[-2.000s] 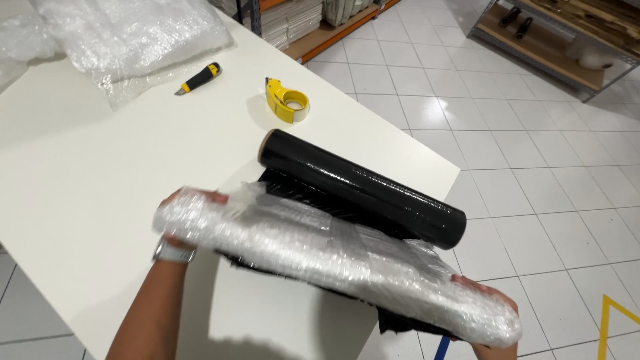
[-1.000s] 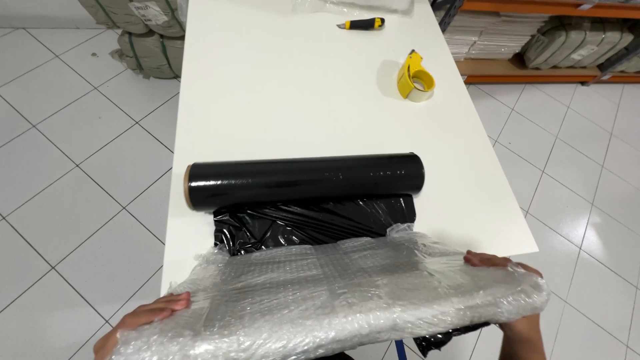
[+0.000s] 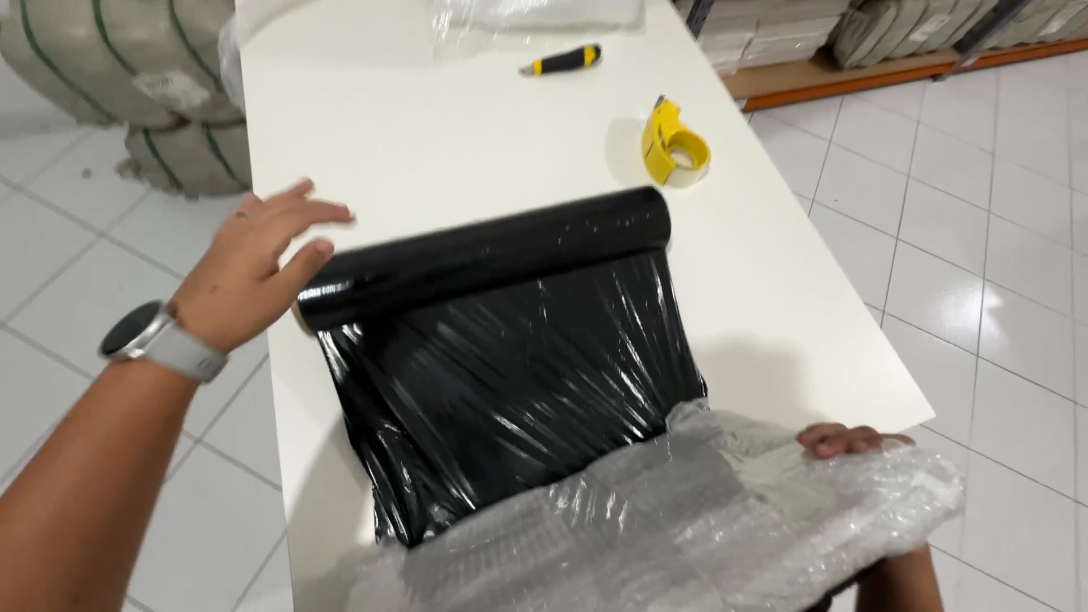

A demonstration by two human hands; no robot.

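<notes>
A roll of black stretch film lies across the white table, with a wide sheet of film drawn out toward me. The sheet's near end passes under a bubble-wrapped package. My left hand, a watch on its wrist, is raised at the roll's left end, fingers spread and holding nothing; whether it touches the roll is unclear. My right hand grips the package at its right end, fingertips over the top and the rest hidden behind the wrap.
Beyond the roll, a yellow tape dispenser and a utility knife rest on the white table. Clear plastic wrap lies at the far end. Strapped grey bales stand at the left; shelving with an orange beam is at the upper right.
My left hand has let go of the package's left end and moved up to the roll. More black film shows between roll and package than before. The view has shifted.
</notes>
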